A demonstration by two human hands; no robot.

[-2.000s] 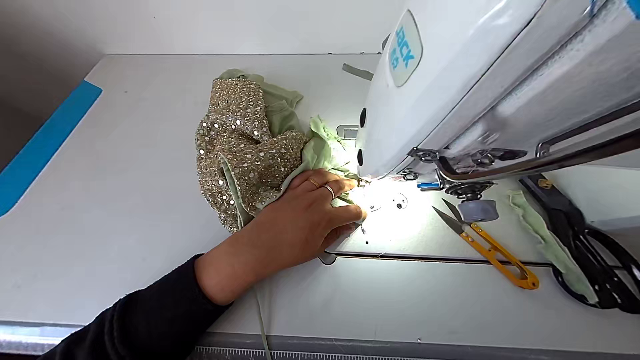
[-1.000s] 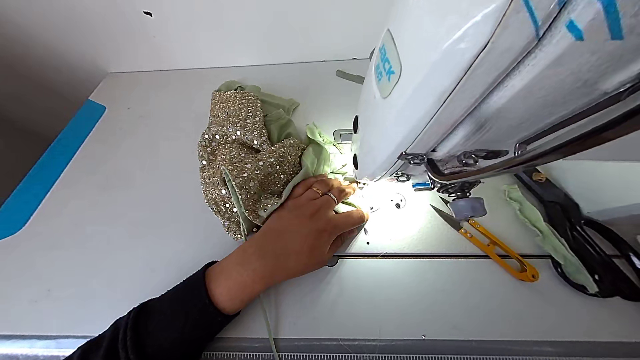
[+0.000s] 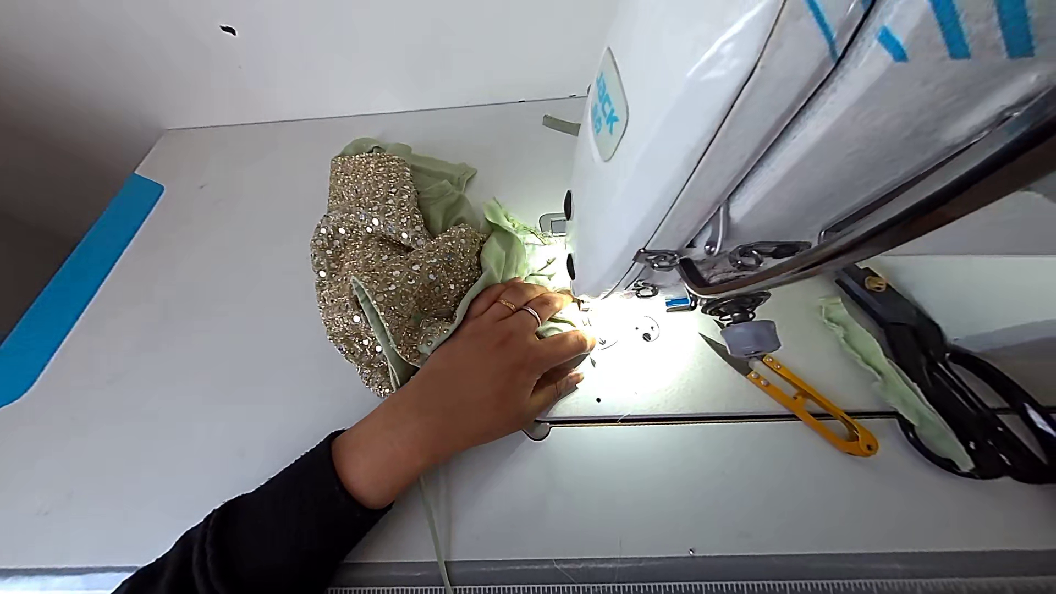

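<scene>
My left hand (image 3: 495,371) lies palm down on the light green fabric (image 3: 505,256) beside the sewing machine's needle area, its fingertips in the bright light. It presses the cloth to the bed; whether the fingers pinch it cannot be told. A gold sequined fabric piece (image 3: 396,256) joined with the green cloth lies bunched to the left of the fingers. The head of a white sewing machine (image 3: 660,148) stands right above the fingertips and hides the needle. A thin green strip (image 3: 433,528) hangs from under my wrist over the table's front edge. My right hand is out of view.
Yellow-handled thread snips (image 3: 813,408) lie on the machine bed to the right. Black-handled scissors (image 3: 932,363) rest beyond them, with a green fabric scrap (image 3: 891,379) alongside. A small grey-green strip (image 3: 562,124) lies behind the machine head. A ruler tape (image 3: 701,588) runs along the front edge.
The view has shifted slightly. My left hand stays on the green fabric at the needle area, and nothing else has plainly moved.
</scene>
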